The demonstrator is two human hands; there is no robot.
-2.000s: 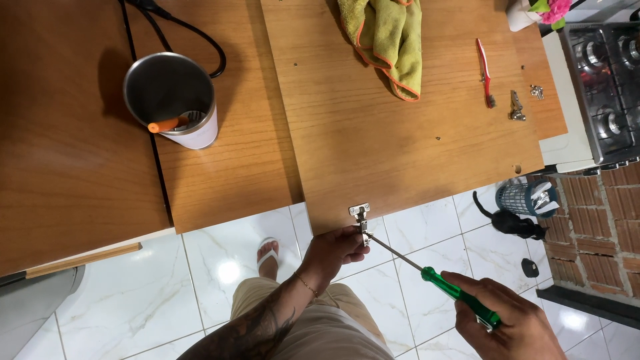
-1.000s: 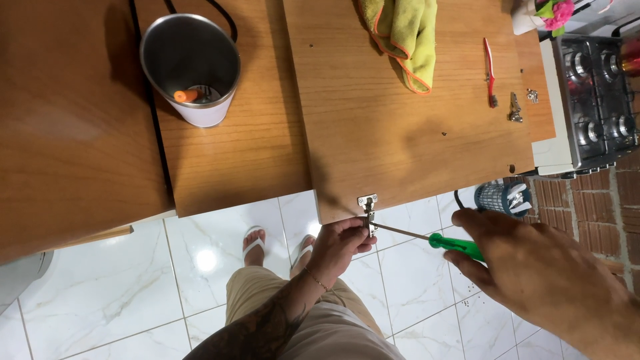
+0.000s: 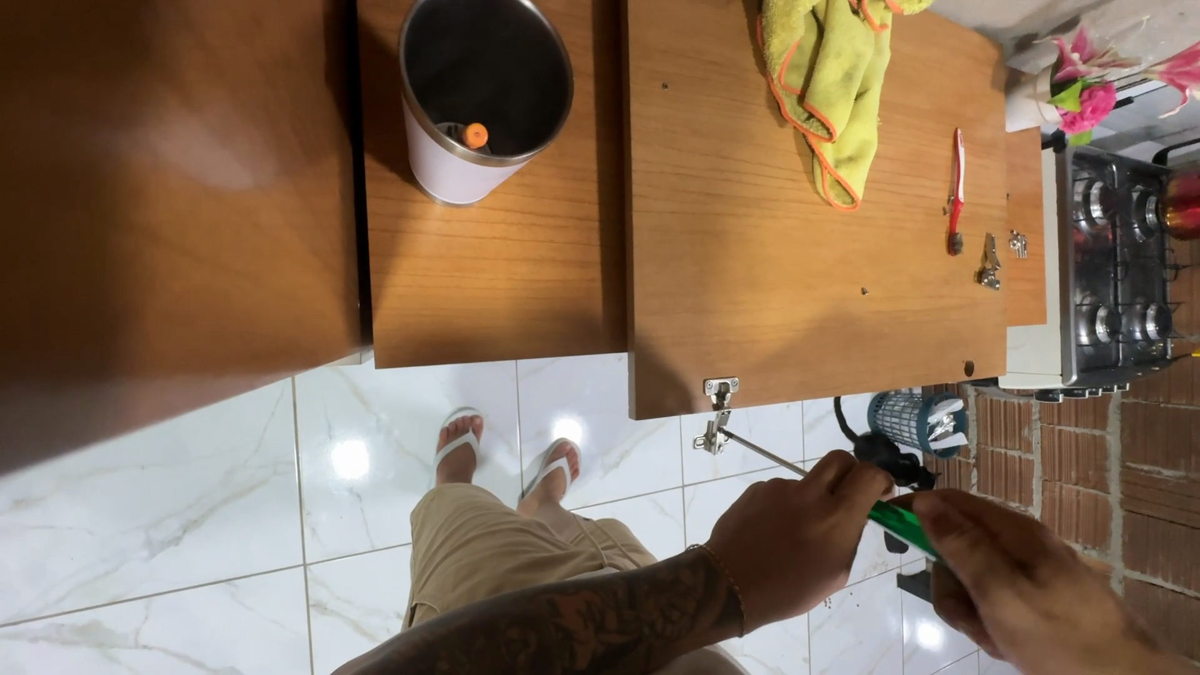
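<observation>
My right hand (image 3: pixel 1012 572) is closed around the green handle of a screwdriver (image 3: pixel 905 527), at the lower right. My left hand (image 3: pixel 806 534) grips the screwdriver just ahead of the handle, around its shaft. The shaft's tip touches a metal cabinet hinge (image 3: pixel 717 417), whose cup plate sits at the near edge of a wooden panel (image 3: pixel 750 309) and whose arm sticks out past that edge. The hinge's screws are too small to make out.
On the panel lie a yellow-green cloth (image 3: pixel 830 103), a red-and-white toothbrush (image 3: pixel 956 192) and a loose hinge (image 3: pixel 989 262), with small metal parts (image 3: pixel 1018 244) beyond. A steel tumbler (image 3: pixel 483 103) stands left. A gas stove (image 3: pixel 1116 262), a blue basket (image 3: pixel 914 422) and a black cat (image 3: pixel 886 455) are right.
My left hand has left the hinge and moved right onto the screwdriver. The screwdriver's tip remains at the hinge, and my right hand still holds the handle.
</observation>
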